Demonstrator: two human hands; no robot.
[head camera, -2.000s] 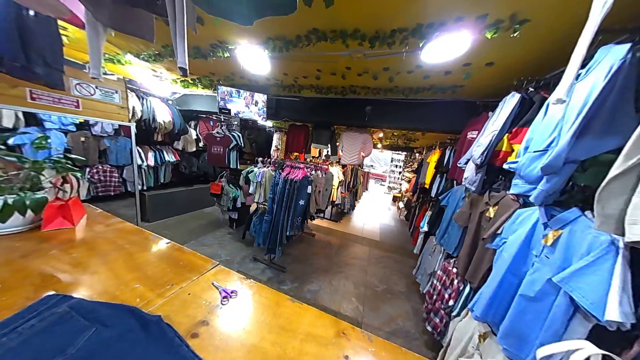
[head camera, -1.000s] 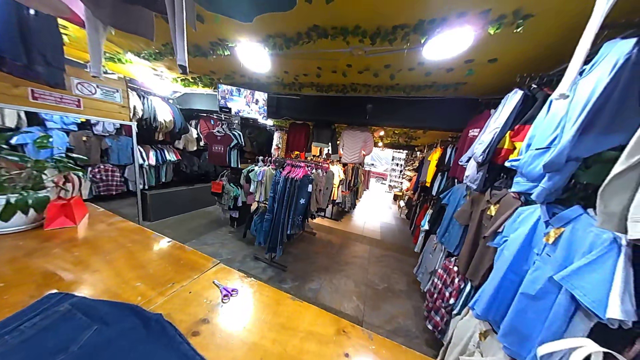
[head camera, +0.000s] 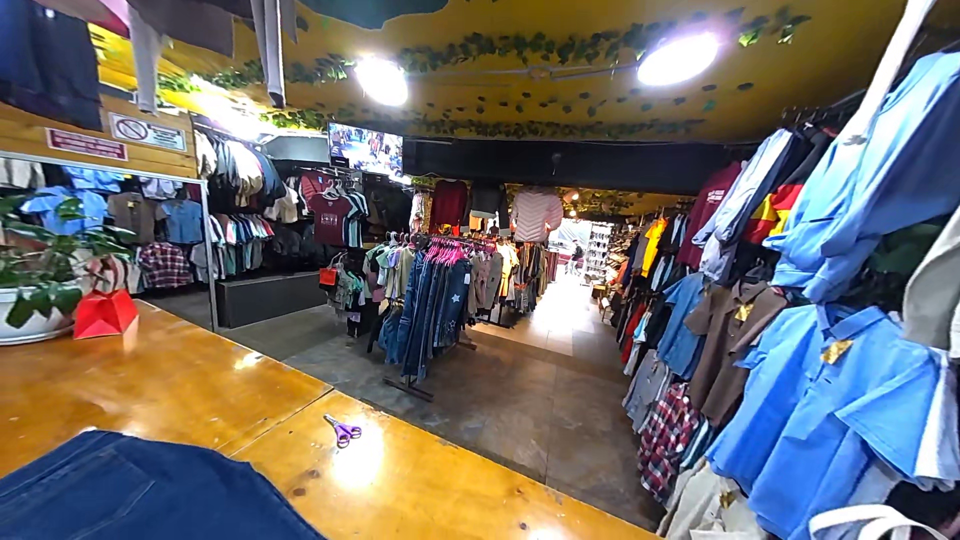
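Neither my left hand nor my right hand shows in the head view. Dark blue denim jeans (head camera: 142, 487) lie on the glossy wooden counter (head camera: 285, 420) at the bottom left, cut off by the frame's lower edge, with a stitched pocket visible. A small pair of scissors with purple handles (head camera: 344, 432) rests on the counter to the right of the jeans, apart from them.
At the counter's far left stand a white pot with a leafy plant (head camera: 34, 311) and a red paper bag (head camera: 106, 311). Beyond the counter is a rack of jeans (head camera: 435, 307) on the floor. Blue shirts (head camera: 832, 397) hang close on the right.
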